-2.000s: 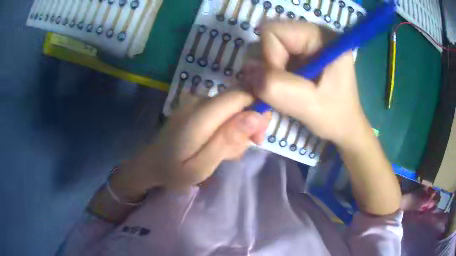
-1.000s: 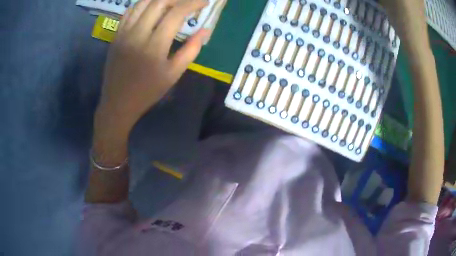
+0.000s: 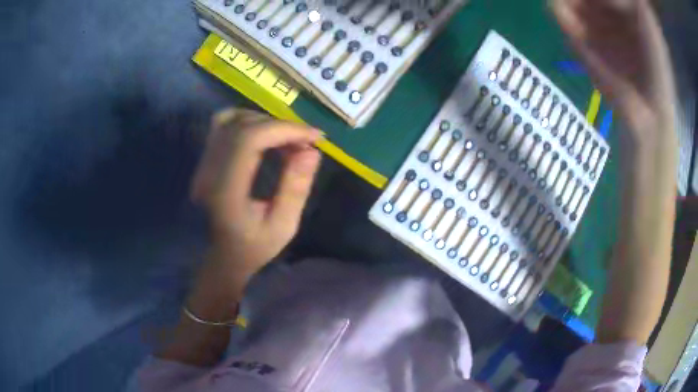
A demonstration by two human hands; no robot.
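The white foam tray (image 3: pixel 478 187) lies tilted on the green bench, with rows of paired small discs joined by tan strips. My left hand (image 3: pixel 256 187) is in front of the bench's yellow edge, left of the tray, thumb and forefinger tips close together; whether a tiny piece is between them cannot be told. My right hand (image 3: pixel 612 53) is blurred at the top right, beyond the tray, fingers near the picture's upper edge; what it holds cannot be told. A yellow pen-like barrel (image 3: pixel 594 106) shows partly beside the right forearm.
A stack of similar trays (image 3: pixel 348 73) lies at the upper left. A yellow label (image 3: pixel 256 70) is on the front edge beside yellow tape (image 3: pixel 352 162). A green label (image 3: pixel 568 289) and blue tape (image 3: pixel 575 325) are at the right front. A brown surface (image 3: pixel 683 321) stands far right.
The blue pen is no longer in my hands as it was two seconds ago. My left hand has moved off the stacked trays towards the wearer. The camera view has shifted, showing more of the stack.
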